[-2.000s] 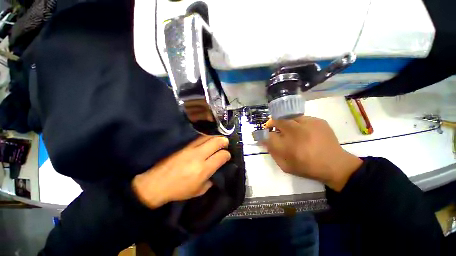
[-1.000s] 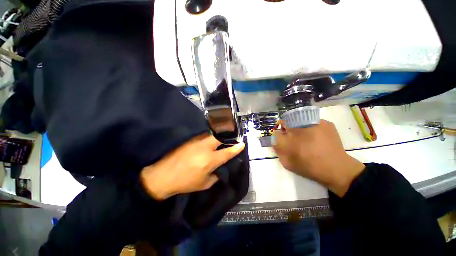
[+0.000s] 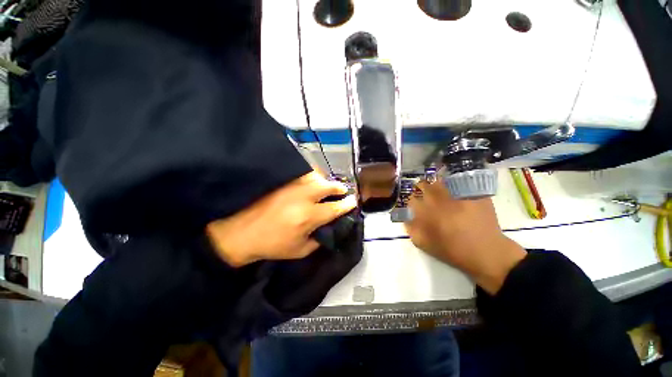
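Note:
A large dark navy garment (image 3: 166, 125) lies left of the needle area and hangs over the table's front edge. My left hand (image 3: 284, 221) holds the garment's edge, with fingertips close to the shiny take-up lever guard (image 3: 376, 118). My right hand (image 3: 460, 232) is right of the needle area, fingers bent beside small metal parts. Its fingertips are partly hidden behind the grey ribbed tension dial (image 3: 471, 183), and I cannot tell what they hold. The white sewing machine head (image 3: 471, 74) with a blue stripe stands above both hands. The needle itself is hidden.
Yellow and red thread snips (image 3: 529, 194) lie on the machine bed (image 3: 413, 272) right of my right hand. A yellow loop handle (image 3: 662, 235) is at the far right. A ruler strip (image 3: 376, 319) runs along the front edge. Dark cloth drapes over the machine's right end.
The view has shifted, so the machine head sits further right in the picture. My left fingertips are now left of the guard, at the garment's edge. My right hand stays by the needle area.

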